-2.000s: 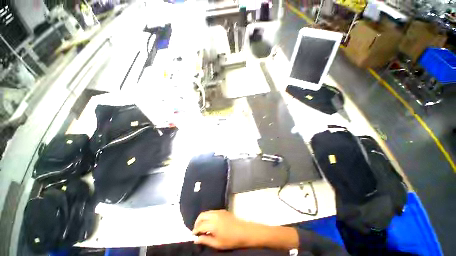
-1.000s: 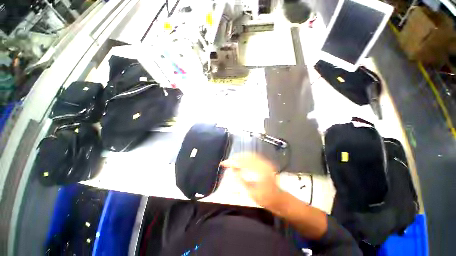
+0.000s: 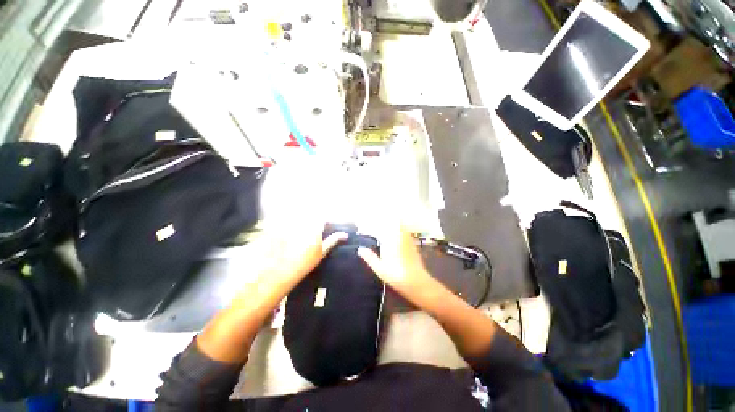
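Observation:
A black rounded pocket panel [image 3: 334, 322] with a small cream sticker lies in front of me, its far end below the machine's glare. My left hand [image 3: 310, 245] is on its far left corner, thumb on the fabric. My right hand [image 3: 395, 261] is on its far right corner, thumb on the fabric. Both hands hold this end; their fingers are partly washed out by glare. A light zipper line runs along the panel's right edge. The white sewing machine head [image 3: 258, 88] stands beyond, with a blue hose and red marks. The needle area is hidden by glare.
Large black bag bodies [image 3: 161, 217] are piled left. Black panels [image 3: 572, 282] are stacked right, and another [image 3: 540, 141] lies by the white-framed tablet [image 3: 584, 64]. Dark metal snips [image 3: 455, 251] with a black cord lie on the grey plate [image 3: 475, 177]. Blue bins [image 3: 713, 117] are at right.
My left hand has come into view on the panel. My right hand has moved from its right side to its far end. The view has shifted, with the machine head now larger.

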